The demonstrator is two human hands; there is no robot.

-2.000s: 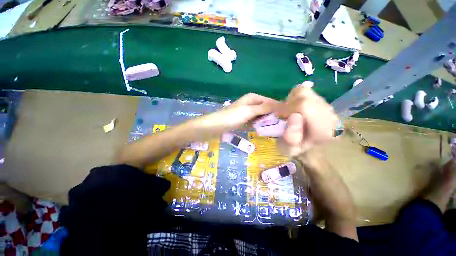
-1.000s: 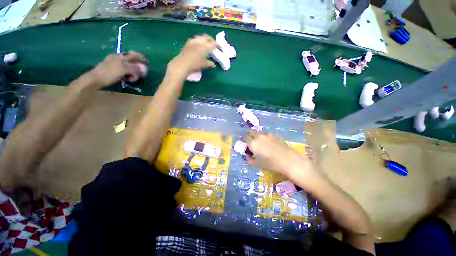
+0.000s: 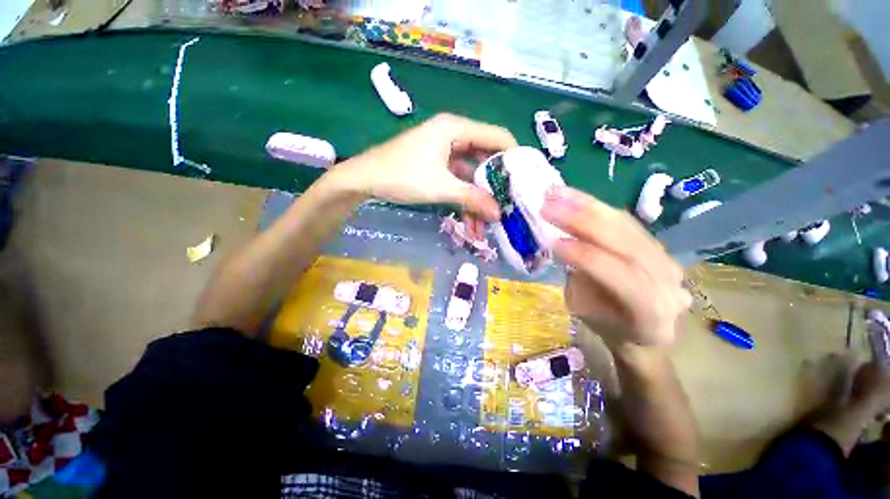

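My left hand (image 3: pixel 426 168) and my right hand (image 3: pixel 625 268) hold a white open shell (image 3: pixel 537 185) between them above the mat's far edge. Its opening shows green and dark blue inside. Part-built pink units with black windows lie on the mat: one at left (image 3: pixel 390 300), one upright in the middle (image 3: pixel 462 310), one at lower right (image 3: pixel 533 372). A small pink part (image 3: pixel 468 238) lies below my left hand. My fingers cover part of the shell.
The green conveyor (image 3: pixel 107 107) runs beyond the work mat (image 3: pixel 444 390). It carries a bent white strip (image 3: pixel 175 107), a pink casing (image 3: pixel 301 149), a curved white shell (image 3: pixel 391 90) and more parts. A grey post (image 3: pixel 781 210) stands right, near a blue-handled tool (image 3: pixel 732 334). A person's arm shows at right.
My left hand has come back from the conveyor and now holds the open shell with my right hand. One curved shell has gone from the pair on the belt. A unit now stands lengthwise mid-mat.
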